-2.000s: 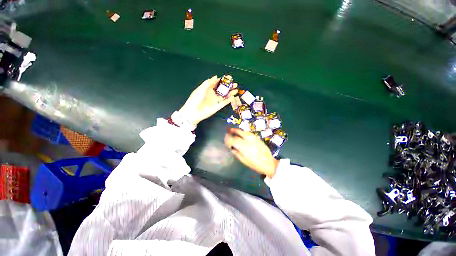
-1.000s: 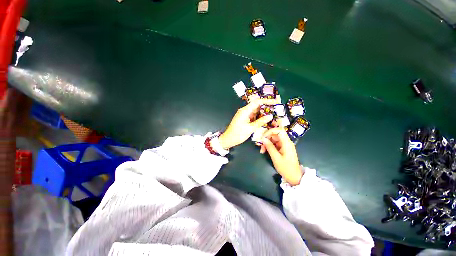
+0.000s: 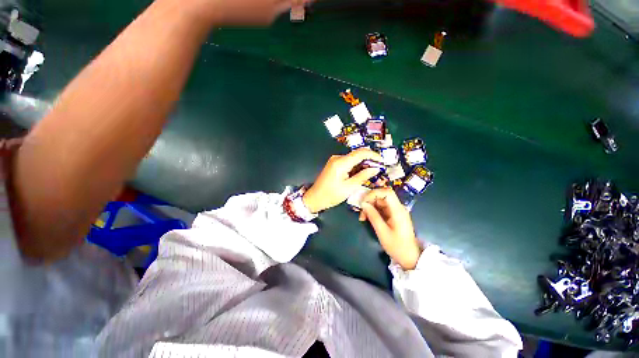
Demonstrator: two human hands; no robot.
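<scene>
My left hand point(image 3: 338, 182) holds a dark-rimmed watch housing point(image 3: 366, 168) between thumb and fingers at the near side of a small pile. My right hand point(image 3: 389, 220) is just to its right, fingertips bent together close to the housing; whether they grip a part cannot be told. The pile has dark-rimmed housings with gold and white insides point(image 3: 419, 179) and pale square display modules, one with an orange-brown flex cable point(image 3: 359, 112) pointing away from me.
Another person's bare arm point(image 3: 112, 133) reaches across the upper left. A red tray point(image 3: 553, 12) is at the top right. Black clips point(image 3: 602, 259) are heaped at right, with one loose clip point(image 3: 603, 135) above. A housing point(image 3: 376, 45) and a display module point(image 3: 431, 55) lie on the far green surface point(image 3: 490, 91).
Another person's arm has come in from the left, and a red tray now shows at the top right; the red edge at left is gone. My hands have barely moved.
</scene>
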